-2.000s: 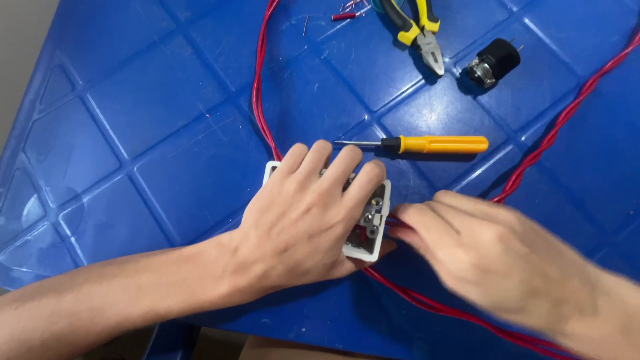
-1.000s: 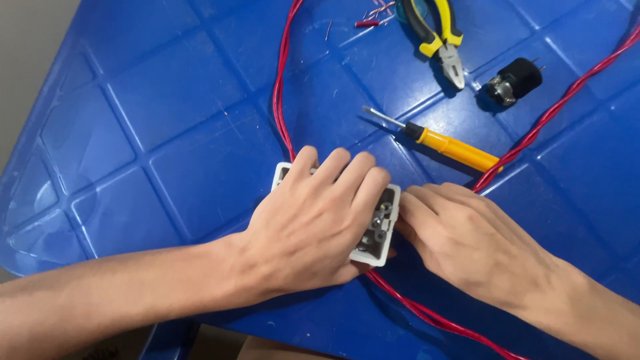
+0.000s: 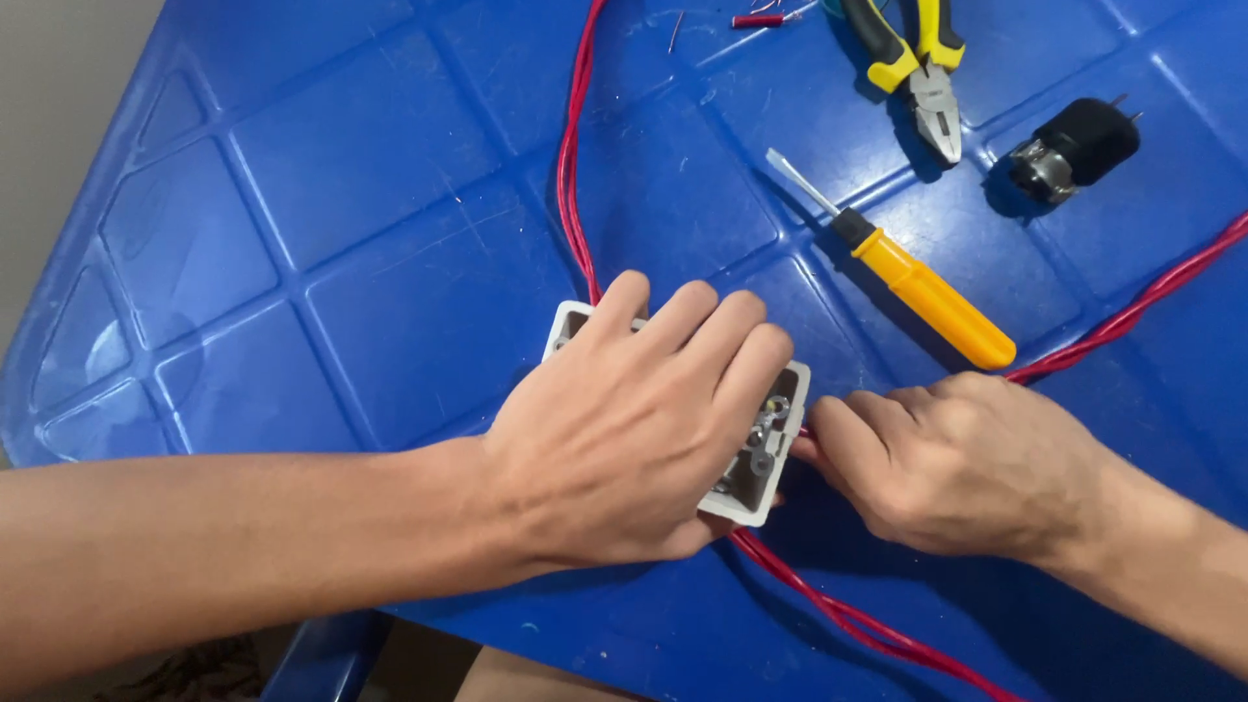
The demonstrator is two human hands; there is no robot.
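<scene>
My left hand (image 3: 643,419) lies over a white plastic electrical box (image 3: 801,390) and grips it, hiding most of its inside. Metal screw terminals show at the box's right end. Close to that end, my right hand (image 3: 936,458) is closed on the twisted red wire (image 3: 1131,317), which runs off to the upper right. A second red wire pair (image 3: 575,146) comes down to the box's upper left side, and a third (image 3: 838,609) leaves below it toward the lower right. How the wires sit inside is hidden.
A screwdriver with a yellow handle (image 3: 931,297) lies just above my right hand. Beyond it are yellow-black combination pliers (image 3: 936,107) and a black two-pin plug (image 3: 1087,141). Red wire scraps (image 3: 758,20) lie at the top. The blue table's edge (image 3: 73,244) runs along the left.
The screwdriver, level two seconds ago, now lies slanted with its handle toward my right hand. My left hand stays on the box; my right hand remains beside the box's right end.
</scene>
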